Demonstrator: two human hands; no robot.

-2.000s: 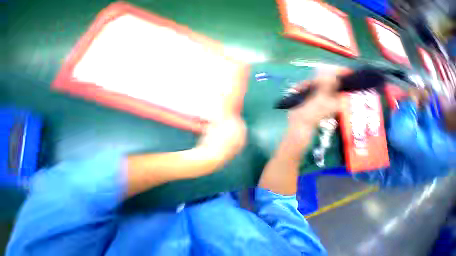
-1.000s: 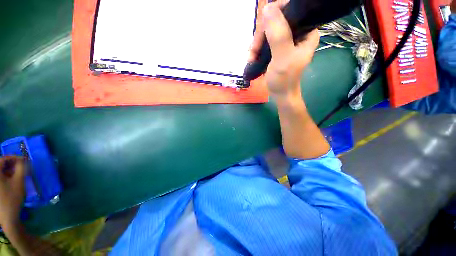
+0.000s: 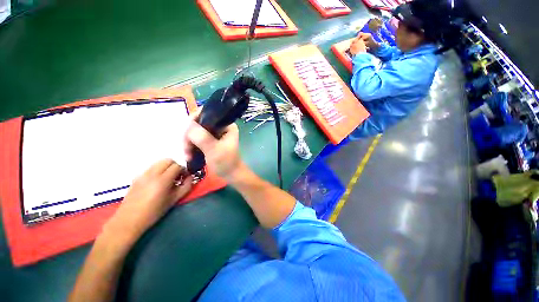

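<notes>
A white display panel (image 3: 100, 153) with a thin dark edge lies on an orange foam tray (image 3: 53, 242). My right hand (image 3: 216, 144) grips a black electric screwdriver (image 3: 223, 109), its tip down at the panel's near right corner. My left hand (image 3: 156, 191) rests at the same corner, fingertips beside the tip. The screwdriver hides part of the corner, so I cannot tell whether my left fingers pinch anything.
Pale wire leads (image 3: 289, 113) lie bunched right of the tray. An orange pad with rows of small strips (image 3: 322, 91) is beyond. A person in blue (image 3: 396, 76) works at the right. A blue crate (image 3: 319, 186) stands below the bench edge.
My left hand has moved from the blue screw bin to the panel's corner. The view has swung right, so the bin is out of view and the seated person shows. The screwdriver stays in my right hand.
</notes>
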